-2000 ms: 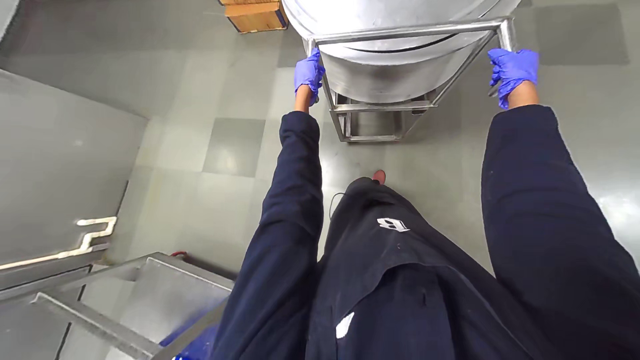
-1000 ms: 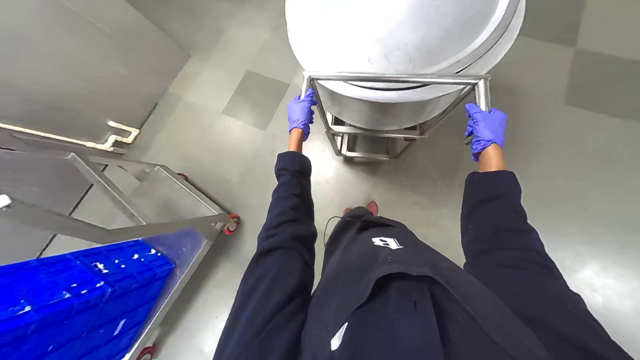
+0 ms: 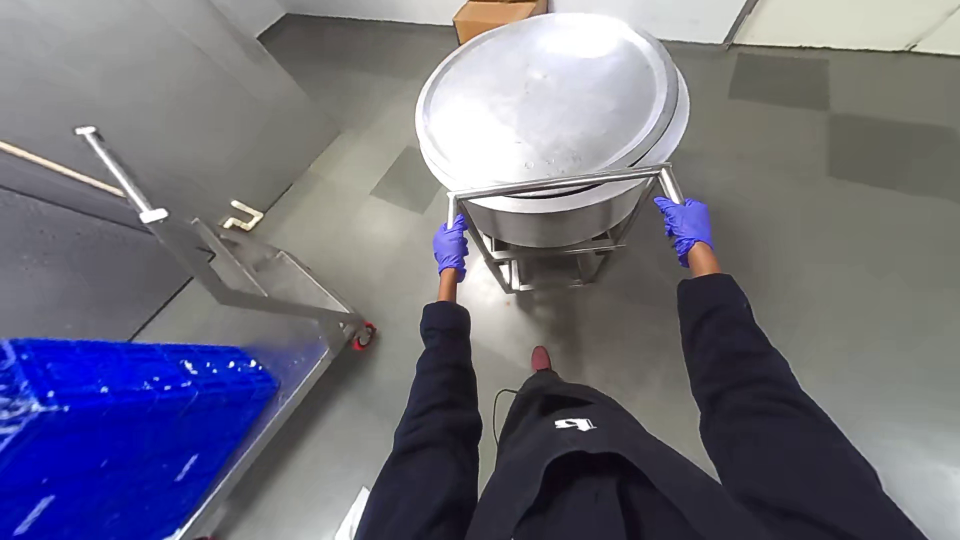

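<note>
A large round steel vessel [image 3: 551, 225] stands ahead of me on a tubular metal trolley frame [image 3: 562, 182], its flat steel lid [image 3: 555, 97] lying slightly off line with the wider rim. In a blue glove, my left hand [image 3: 451, 246] grips the left end of the frame's handle. The right end of that handle is held by my right hand [image 3: 685, 226], also gloved in blue. Both arms reach forward in dark sleeves. The trolley's lower bars show beneath the vessel; its wheels cannot be made out.
On the left, a steel platform cart [image 3: 300, 386] with a red-rimmed caster [image 3: 364, 336] carries blue plastic crates [image 3: 142, 435]. A cardboard box [image 3: 495, 16] sits by the far wall behind the vessel. A cream pipe [image 3: 244, 216] runs low near the left wall.
The view has shifted, so more of the lid, the far wall and the crates show. The steel cart and its crates have come further into view at the left. Both hands remain on the handle.
</note>
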